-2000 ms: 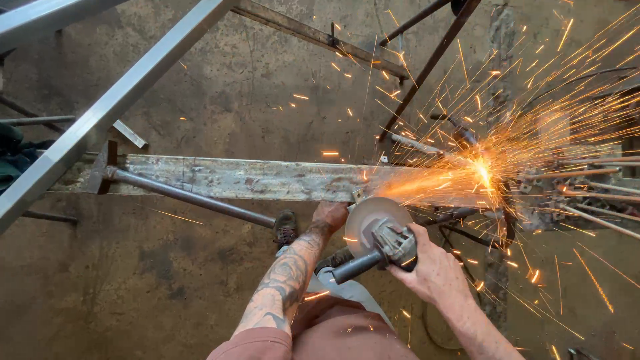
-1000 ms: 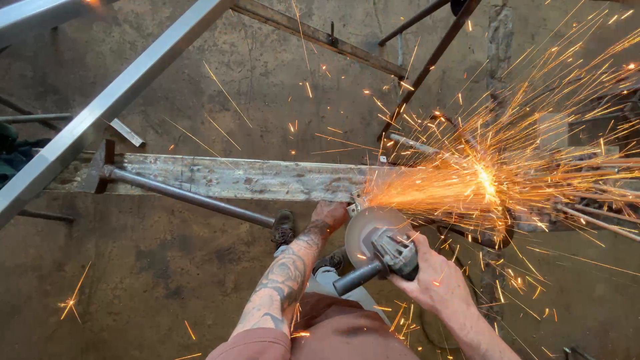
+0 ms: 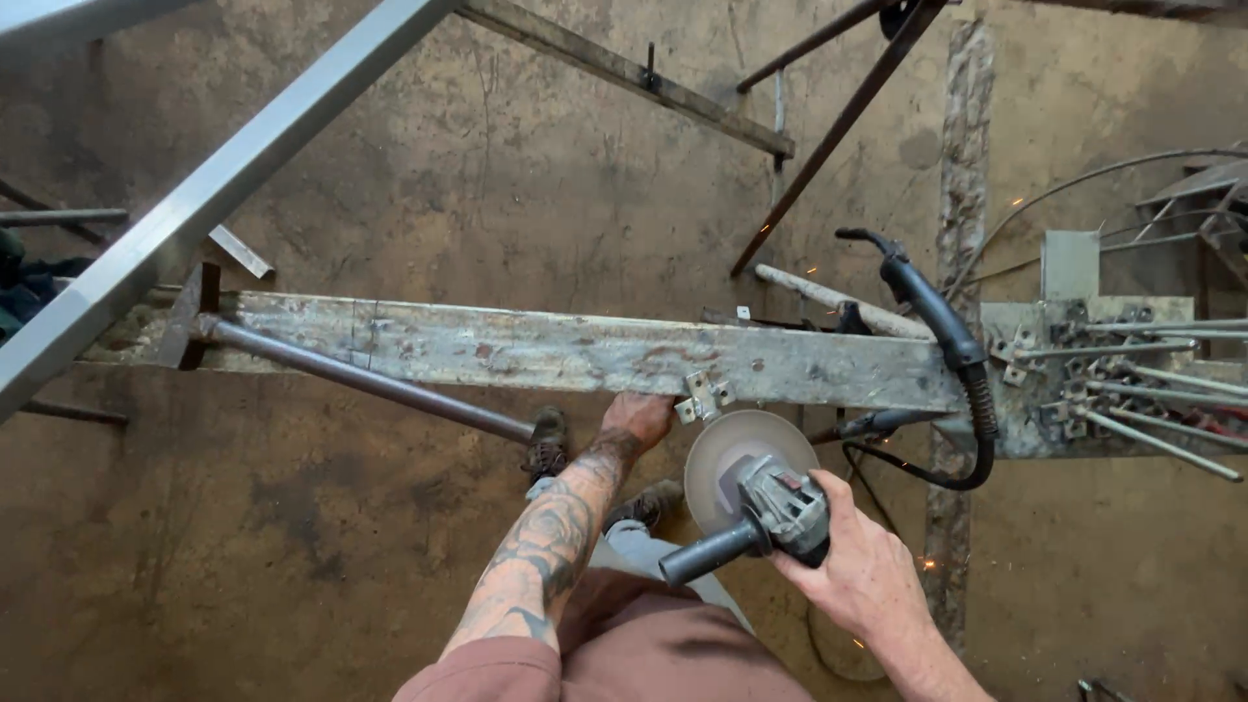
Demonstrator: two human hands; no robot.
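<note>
My right hand grips the body of an angle grinder, whose side handle points down and left. The grinder's large disc lies just below a small metal bracket with square tabs and holes, at the near edge of a worn steel beam. My left hand is at that same edge, just left of the bracket; its fingers are partly hidden at the beam, so what they hold cannot be told.
A welding torch with a curved cable lies over the beam's right end. Beyond it, several metal rods with brackets rest on a plate. A steel bar slants from an upright plate on the left. A square tube crosses the upper left.
The dense stream of sparks from the grinder has stopped; only a few stray sparks show. The torch and the rods, earlier largely hidden behind sparks, are now plain. Both hands have stayed about where they were.
</note>
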